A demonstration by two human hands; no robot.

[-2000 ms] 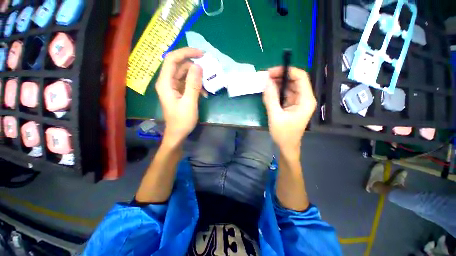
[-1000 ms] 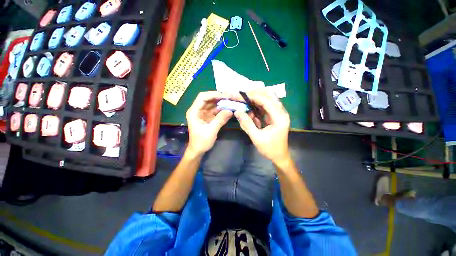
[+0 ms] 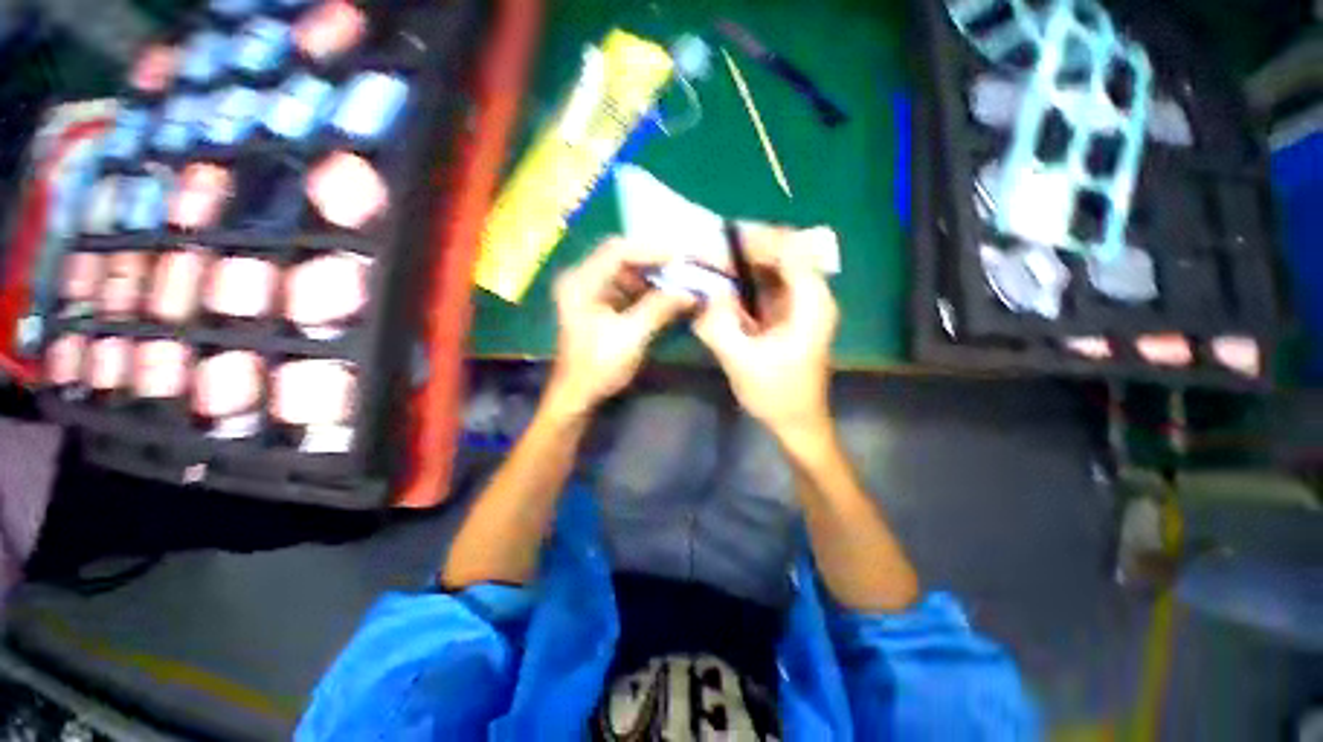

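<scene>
My left hand (image 3: 612, 322) and my right hand (image 3: 778, 322) are close together over the bench's front edge. My left hand grips a small pale, whitish piece (image 3: 685, 278), probably a smartwatch housing; blur and fingers hide its details. My right hand's fingertips touch its right side, and the same hand holds a black pen-like tool (image 3: 739, 261) pointing up. A pale cleaning cloth (image 3: 656, 212) lies flat behind my hands. A small white card (image 3: 823, 249) shows just beyond my right hand.
A foam tray (image 3: 276, 331) with pink and blue watches stands left, over a red-orange tray (image 3: 443, 312). A second foam tray (image 3: 1212, 247) with a light-blue frame (image 3: 1019, 152) is right. A yellow sticker sheet (image 3: 559, 181), thin stick (image 3: 759, 123) and dark tool (image 3: 791, 76) lie on the green bench.
My hands have come together from apart over the white card and cloth, now around the small pale piece. The view has shifted and blurred. The black tool has stayed in my right hand.
</scene>
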